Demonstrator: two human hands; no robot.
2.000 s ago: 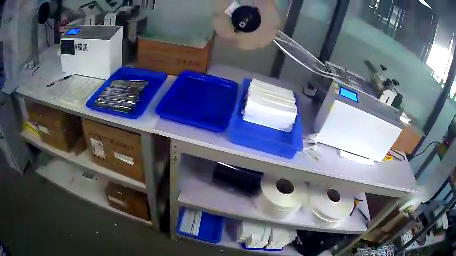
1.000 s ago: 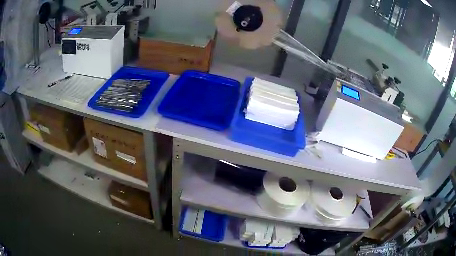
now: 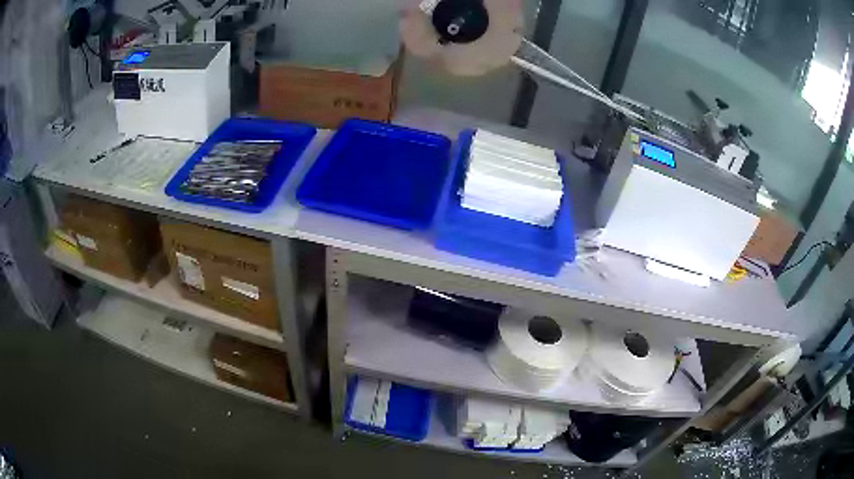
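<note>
Neither of my hands is in the picture. Three blue plastic trays lie on the bench. The left tray (image 3: pixel 298 140) holds dark silvery strips (image 3: pixel 231 171). The middle tray (image 3: pixel 375 176) is empty. The right tray (image 3: pixel 504 245) holds a bundle of white cut strips (image 3: pixel 512 178). A white cutting machine (image 3: pixel 678 217) with a blue screen stands at the right. White bands run to it from a large tan feed reel (image 3: pixel 501 36).
Another white machine (image 3: pixel 173 98) and a written sheet (image 3: pixel 150 164) are at the left. A cardboard box (image 3: pixel 328 91) stands behind the trays. White material rolls (image 3: pixel 541 365) lie on the lower shelf. Crumpled white scrap (image 3: pixel 590 251) lies beside the right machine. Boxes (image 3: pixel 229 281) fill the left shelf.
The view has shifted slightly, so the trays and right machine sit a little higher in the picture. The white bands by the reel have changed position.
</note>
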